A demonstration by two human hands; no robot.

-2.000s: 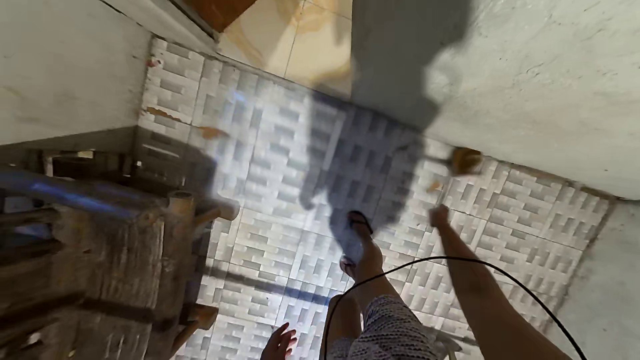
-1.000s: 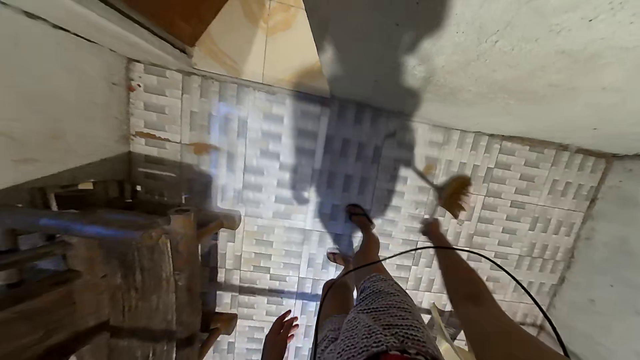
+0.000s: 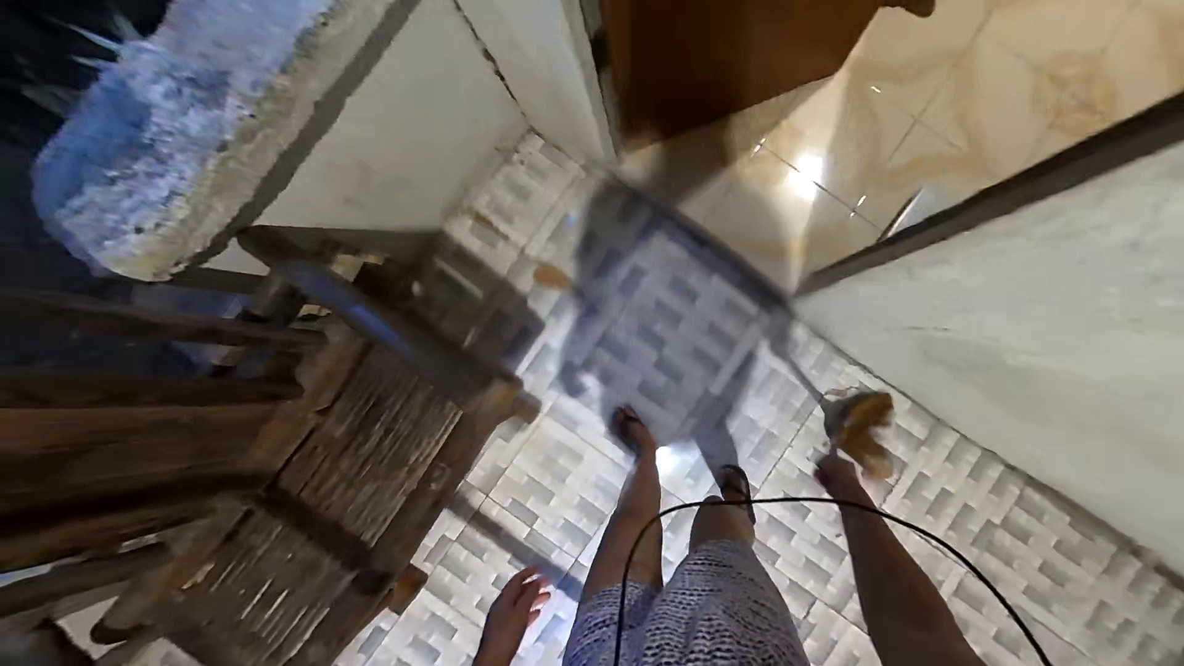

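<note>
My right hand [image 3: 835,470] is closed near the base of a broom [image 3: 860,427], whose yellow-brown bristles fan out just beyond it and look blurred. A thin part of the broom reaches up and left from its head over the tiles. How the fingers wrap the broom is too small to see fully. My left hand [image 3: 518,606] hangs low beside my leg, fingers apart and holding nothing, between the wooden chair and my patterned shorts.
A dark wooden chair [image 3: 370,435] with a slatted seat stands at left, beside a rough ledge [image 3: 213,120]. Ahead, a doorway opens onto glossy beige tiles [image 3: 925,120] near a brown door [image 3: 731,55]. A concrete wall [image 3: 1036,342] borders the right. A black cable [image 3: 786,500] arcs across the front.
The view has turned and shows more of the doorway and ledge. My feet are now farther apart. The bristles have changed their angle beside my right hand.
</note>
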